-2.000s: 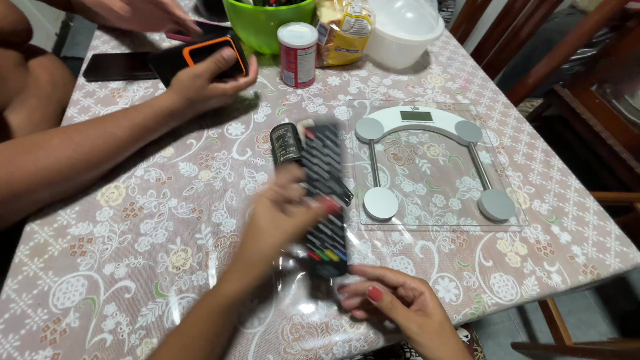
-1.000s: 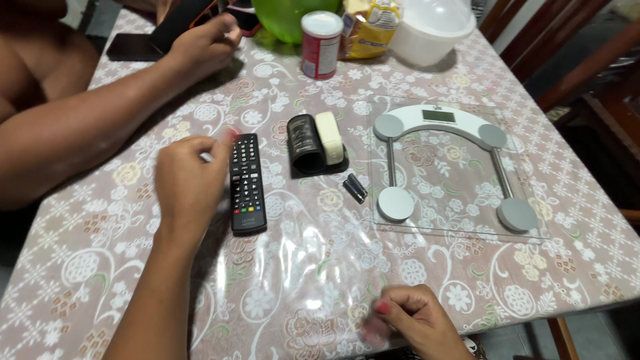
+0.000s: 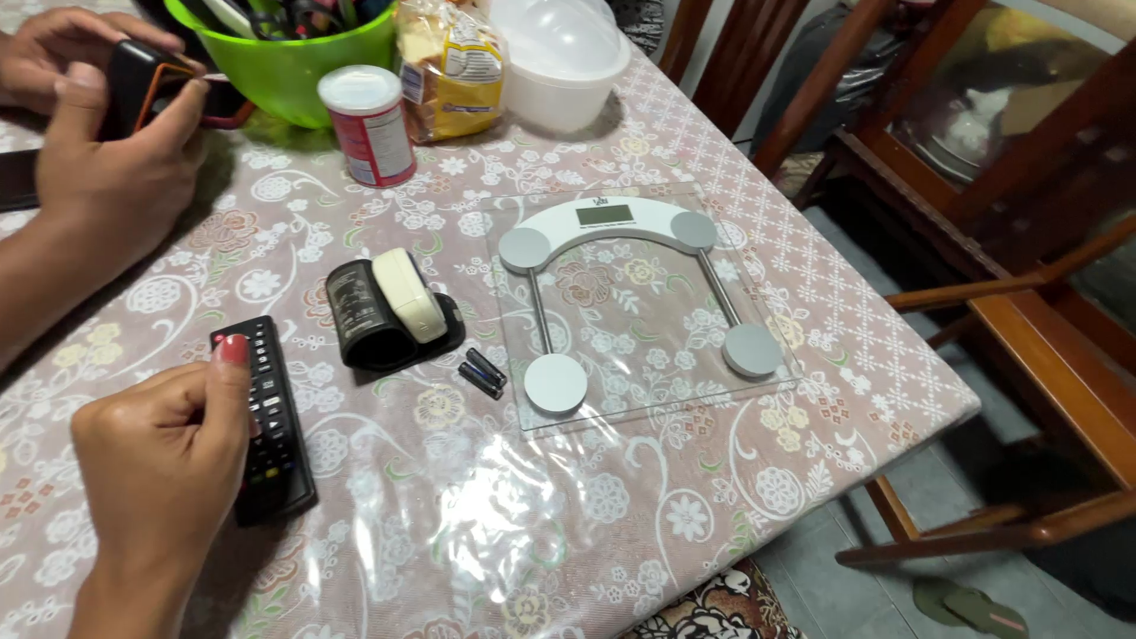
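My left hand (image 3: 169, 453), its fingers curled and its thumb on top, is over the left edge of a black remote control (image 3: 280, 426) lying on the table; whether it grips the remote is unclear. My right hand is out of view. Right of the remote stands a wrist blood pressure monitor with a black cuff (image 3: 359, 311) and a cream-coloured body (image 3: 410, 293). Two small dark batteries (image 3: 482, 373) lie beside it. A glass bathroom scale (image 3: 643, 311) with a white display arch and round grey pads rests farther right.
Another person's hands (image 3: 124, 151) hold a phone in a black and orange case (image 3: 146, 93) at upper left. Along the back stand a green bowl (image 3: 293, 75), a red can with a white lid (image 3: 366, 124), bagged bread (image 3: 453, 75) and a white plastic bowl (image 3: 559, 80). Wooden chairs (image 3: 1056, 355) are at right.
Two seconds ago the remote was in front of the blood pressure monitor, between my hands; it now lies left of the monitor. My right hand has gone out of view. The view has moved closer.
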